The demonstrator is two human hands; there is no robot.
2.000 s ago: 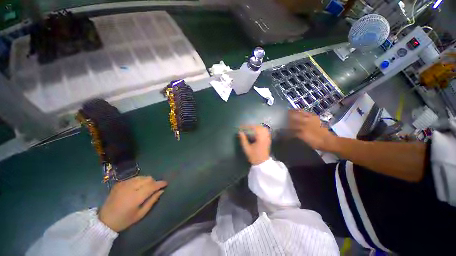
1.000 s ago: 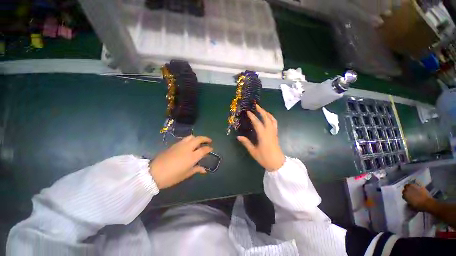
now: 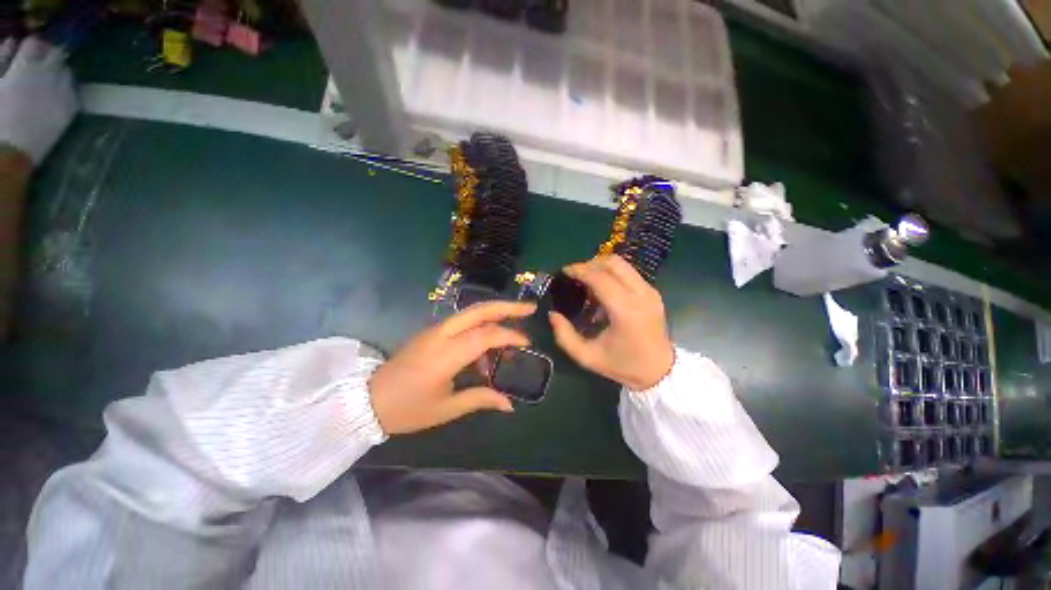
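Observation:
My left hand (image 3: 444, 367) holds a watch case (image 3: 522, 375), a dark rounded square with a silvery rim, between thumb and fingers low over the green bench. My right hand (image 3: 622, 320) grips a dark glossy screen module (image 3: 567, 296) with a gold flex tail pointing left. The screen is just above and to the right of the case, apart from it. The left stack of screen modules (image 3: 493, 207) stands behind my left hand. The right stack (image 3: 651, 227) stands behind my right hand, its front end hidden by the fingers.
Behind the stacks lie a pale rail (image 3: 565, 187) and a white blister tray (image 3: 680, 87). At right are crumpled wipes (image 3: 757, 231), a translucent bottle (image 3: 824, 259) and a case tray (image 3: 937, 375). Coloured clips (image 3: 213, 29) and another person's gloved hand (image 3: 35, 98) show at far left.
My right hand has drawn a screen module from the right stack and moved it toward the case. The view has shifted left, and another person's gloved hand has appeared at left.

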